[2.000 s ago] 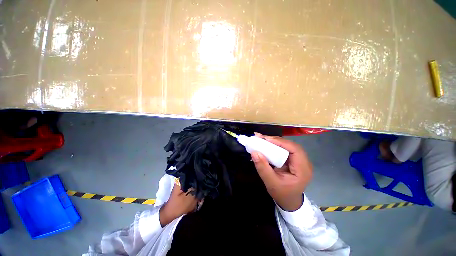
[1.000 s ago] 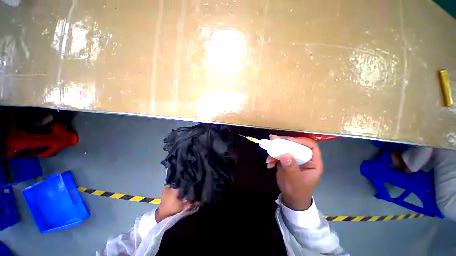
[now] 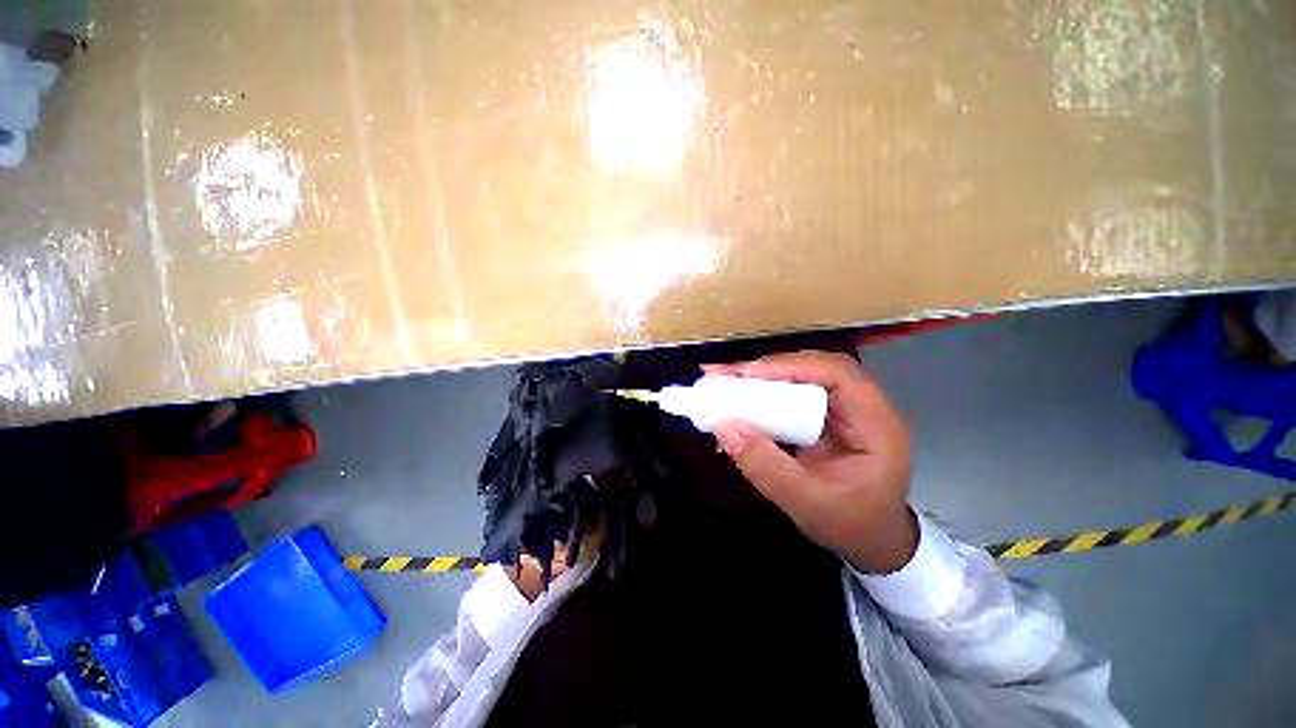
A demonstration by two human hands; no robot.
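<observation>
A black shaggy workpiece (image 3: 562,448) of overlapping strips is held below the bench's front edge, over my lap. My left hand (image 3: 547,566) holds it from beneath; the strips hide most of the fingers. My right hand (image 3: 849,462) grips a white glue bottle (image 3: 768,408) between thumb and fingers. The bottle lies nearly level, and its thin yellowish nozzle points left, its tip at the workpiece's upper right side. I cannot tell whether the tip touches or whether glue comes out.
The tan, shiny bench (image 3: 853,171) spans the top. White objects (image 3: 22,100) lie at its far left. Below are a red stool (image 3: 220,469), a blue crate (image 3: 296,609), more blue crates with contents (image 3: 128,654), a blue stool (image 3: 1215,391) and yellow-black floor tape (image 3: 1123,538).
The view has turned, so the bench edge slopes the other way and the yellow stick is out of view. The nozzle has come back to the workpiece, whose strips now hang lower.
</observation>
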